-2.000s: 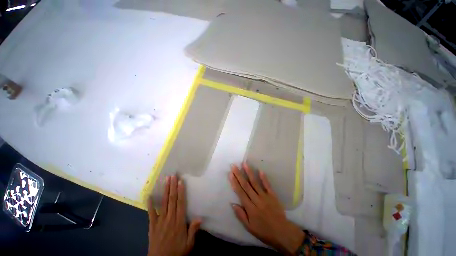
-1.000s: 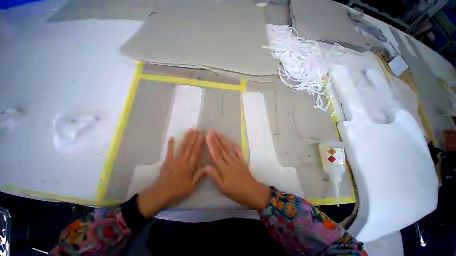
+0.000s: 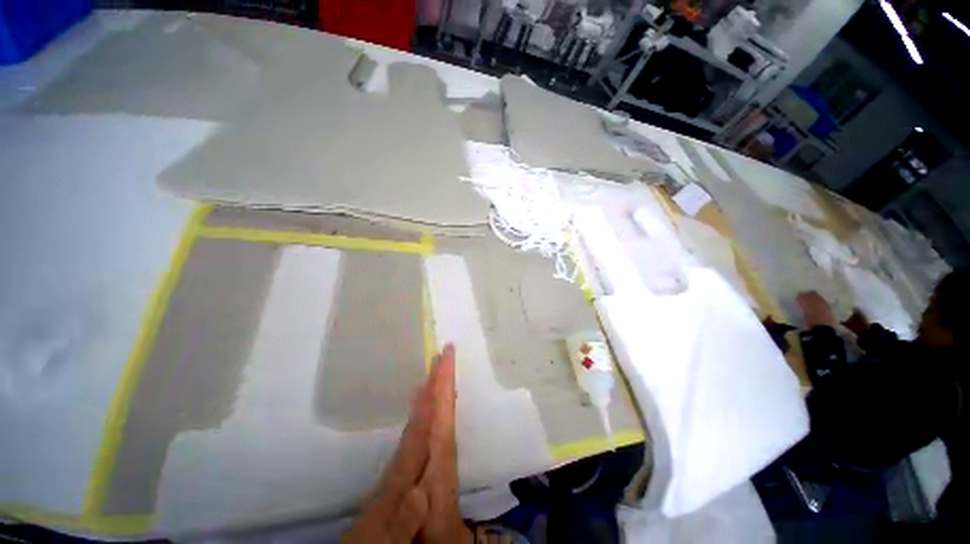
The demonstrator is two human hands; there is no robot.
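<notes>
A white garment panel [image 3: 351, 468] with two straps and a scooped neck lies flat inside the yellow tape frame. My left hand [image 3: 401, 491] and my right hand [image 3: 442, 468] are upright, palm against palm with fingers straight, over the panel's near part, fingertips near the right strap. Nothing shows between them; the palms are hidden. A white glue bottle [image 3: 589, 367] with red marks lies right of the panel, nozzle towards the near edge.
Grey-beige cut panels [image 3: 340, 159] lie beyond the yellow tape [image 3: 308, 240]. A tangled heap of white strips [image 3: 527, 207] is beyond the bottle. A thick white panel stack [image 3: 707, 372] hangs over the near edge at right. Another person [image 3: 883, 372] is at far right.
My hands have come off the panel's neck area, where they lay flat side by side, and are now palm to palm. The camera view has tilted up and turned right.
</notes>
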